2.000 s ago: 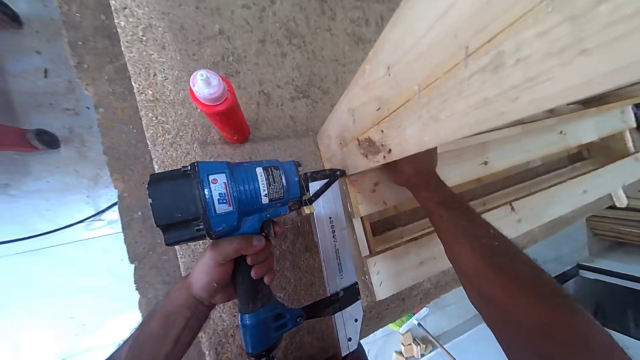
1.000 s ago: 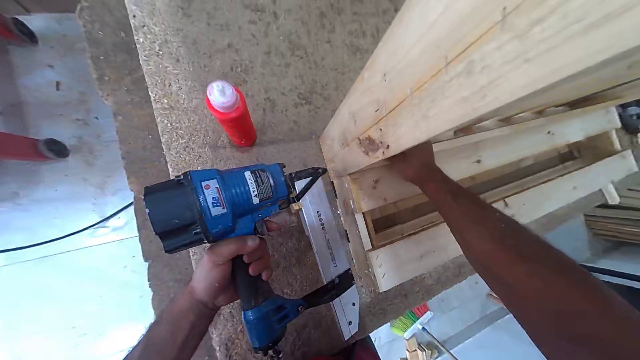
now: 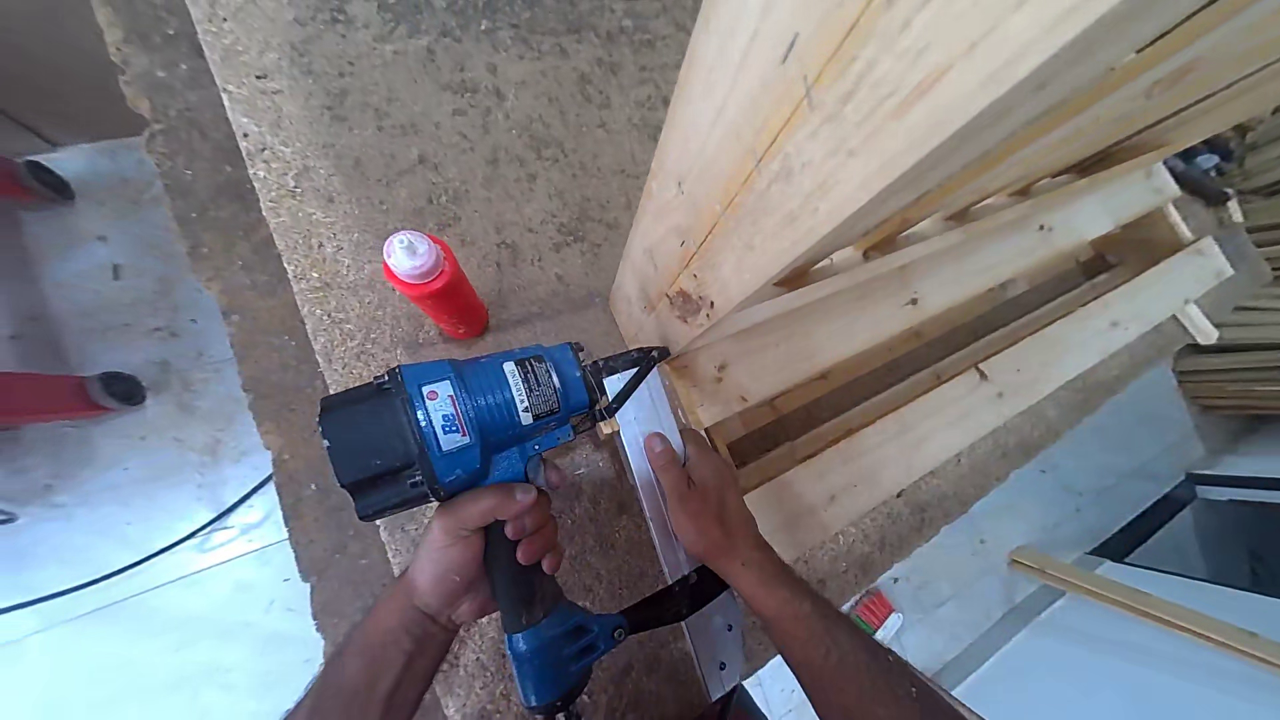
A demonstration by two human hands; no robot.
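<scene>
My left hand (image 3: 490, 550) grips the black handle of a blue pneumatic nailer (image 3: 500, 410), its index finger near the trigger. The nailer's nose meets the near lower corner of a slatted wooden frame (image 3: 850, 340). My right hand (image 3: 705, 495) lies on the nailer's metal magazine (image 3: 650, 450), thumb on its face, close to the ends of the frame's boards; its fingers are partly hidden, so how firmly it holds cannot be seen. A red squeeze bottle (image 3: 450, 295) with a pale cap stands just beyond the nailer.
The particleboard bench (image 3: 480, 130) carries the bottle and the frame. Red legs with black ends (image 3: 70, 395) show at the left, above a black cable (image 3: 190, 540) on the floor. At the right are stacked wood strips (image 3: 1230, 370), a brush (image 3: 875, 615) and a wooden strip (image 3: 1140, 600).
My right hand has come away from the corner between the frame's boards and moved down onto the magazine. My left hand still grips the nailer at that corner.
</scene>
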